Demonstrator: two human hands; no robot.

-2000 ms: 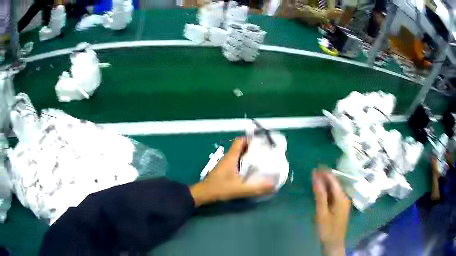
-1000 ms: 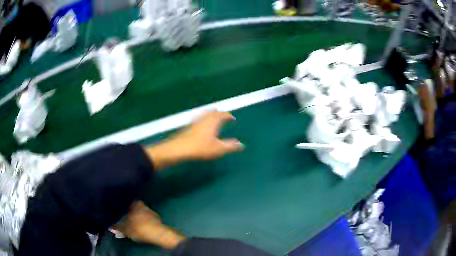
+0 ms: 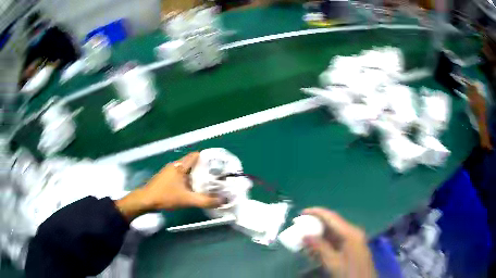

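A white camera body (image 3: 262,218) lies low over the green bench, its round open head end towards my left hand and its squarish arm pointing right. Dark thin wires come out of the opening, and a white antenna (image 3: 200,224) sticks out to the left. My left hand (image 3: 177,187) grips the round end. My right hand (image 3: 340,241) holds a small white cap-like part (image 3: 302,232) between thumb and fingers, just right of the squarish arm and apparently apart from it. The picture is blurred.
A heap of white units (image 3: 389,103) stands at the right. White parts (image 3: 76,182) are heaped at the left. More white units (image 3: 130,98) stand on the green belt beyond the pale edging (image 3: 217,130). A blue bin (image 3: 462,217) is at the lower right. Another person's arm (image 3: 478,117) shows at the right edge.
Compared with one second ago, my left hand has gone from empty to gripping a camera body. My right hand has moved rightwards from the lower left and now holds a small white part.
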